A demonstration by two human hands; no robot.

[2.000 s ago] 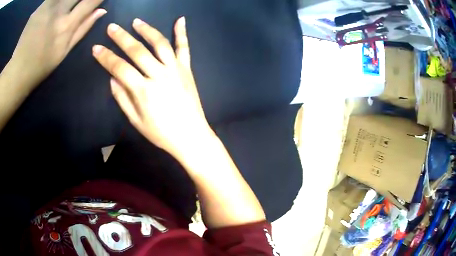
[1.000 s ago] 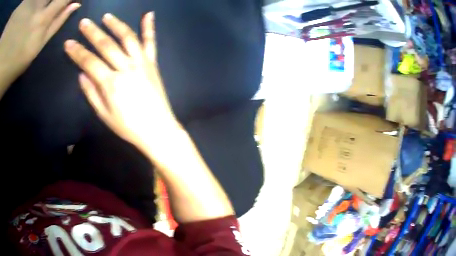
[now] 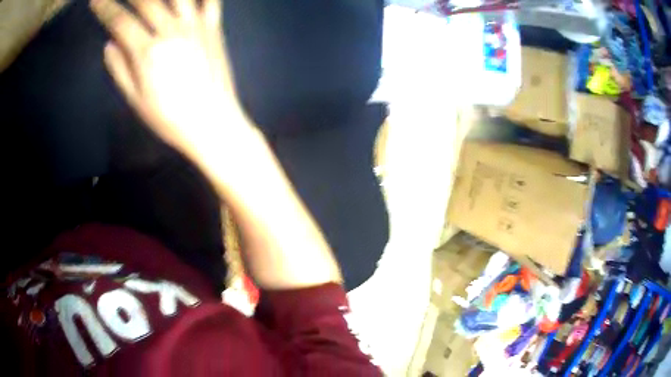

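Note:
A large black fabric piece [image 3: 309, 81] covers the work area and hangs down towards my lap. My right hand [image 3: 165, 66] lies on it with the fingers spread and holds nothing that I can see; its fingertips reach the top edge of the picture. Of my left arm only a blurred part [image 3: 18, 26] shows in the top left corner; the left hand itself is cut off. The dark red thread snips [image 3: 493, 6] show only in part at the top edge, on the machine.
The white machine bed [image 3: 423, 66] is right of the fabric. Cardboard boxes [image 3: 515, 195] stand at the right. Colourful bagged goods [image 3: 508, 302] and blue baskets [image 3: 600, 324] are at the lower right. A small red strip [image 3: 249, 289] shows beside my right sleeve.
The view has shifted, so hands and fabric sit further up and left. My left hand has left the picture at the top left. The snips are now mostly cut off.

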